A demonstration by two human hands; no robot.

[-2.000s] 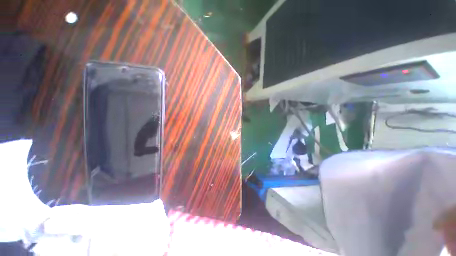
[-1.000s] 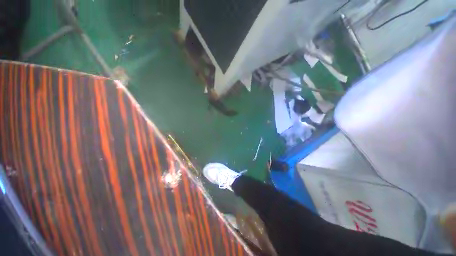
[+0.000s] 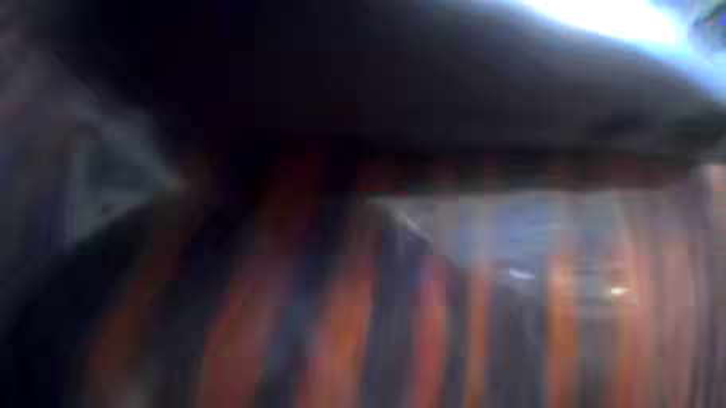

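The frame is heavily blurred and dark. The striped board fills the lower part of the view, with wide orange-red and dark stripes running up and down. A large dark shape covers the top of the view; I cannot tell what it is. Neither of my hands can be made out.
A bright white-blue patch shows at the top right. A greyish-green area lies at the left behind a dark edge. Small bright glints show at the right over the stripes.
The view has swung close to the striped board and blurred. The green floor, the shoe, the blue crate and the white-covered table have gone from sight. The dark shape now covers the top.
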